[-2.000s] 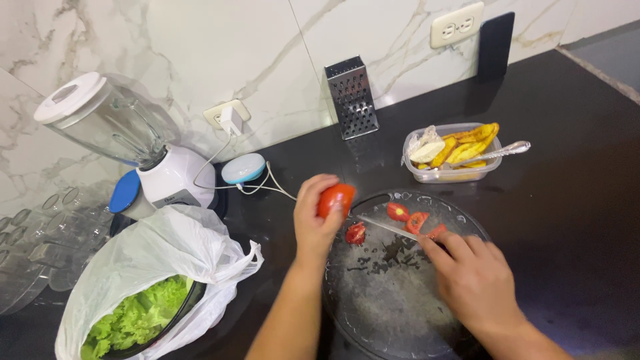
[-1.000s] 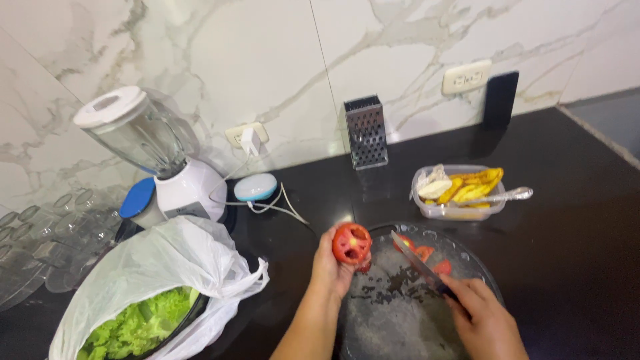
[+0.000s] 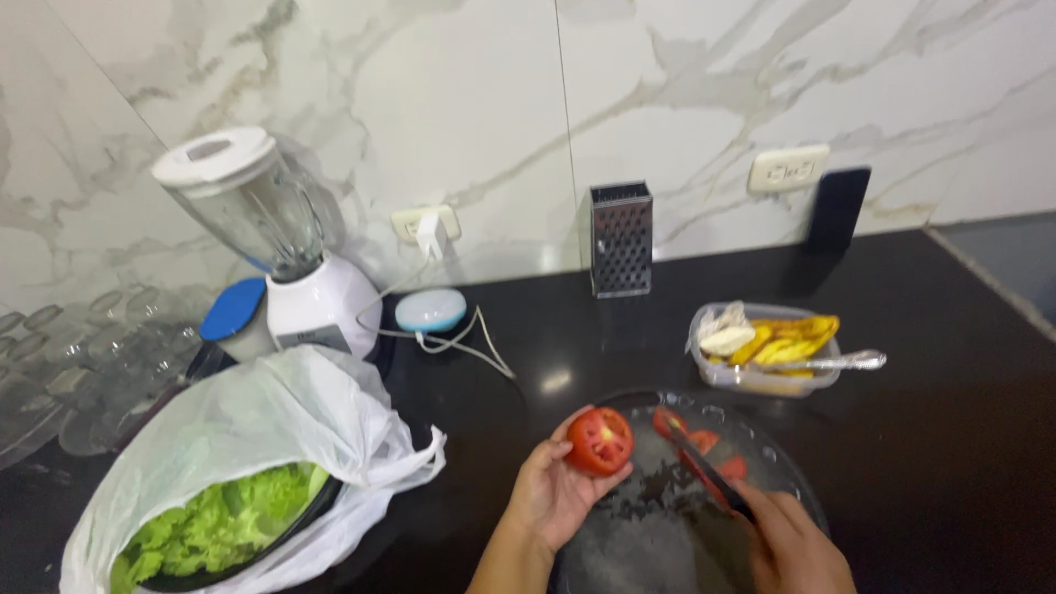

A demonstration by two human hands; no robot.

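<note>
My left hand (image 3: pixel 565 487) holds a cut tomato (image 3: pixel 601 441), its cut face turned up, over the left part of a round glass plate (image 3: pixel 652 536). In my right hand (image 3: pixel 792 536) is a knife (image 3: pixel 701 466) by its dark handle, the blade pointing up and left over the plate. Several red tomato pieces (image 3: pixel 704 441) lie by the blade near the plate's far side. Beyond the plate, a clear plastic container (image 3: pixel 767 381) holds yellow fried plantain slices (image 3: pixel 792 338), a pale white lump and a metal utensil (image 3: pixel 854 360).
A white plastic bag (image 3: pixel 272 421) around a dark bowl of lettuce (image 3: pixel 223 520) stands at the left. Behind it are a blender (image 3: pixel 322 305), a blue-lidded container (image 3: pixel 235 309) and glasses (image 3: pixel 107 338). A round device (image 3: pixel 431 311) with a cable, a box grater (image 3: pixel 621 239) and a phone (image 3: pixel 837 210) are near the wall.
The tomato in my left hand has turned from its side to show its cut face. The knife in my right hand has shifted from beside the tomato to over the pieces on the plate.
</note>
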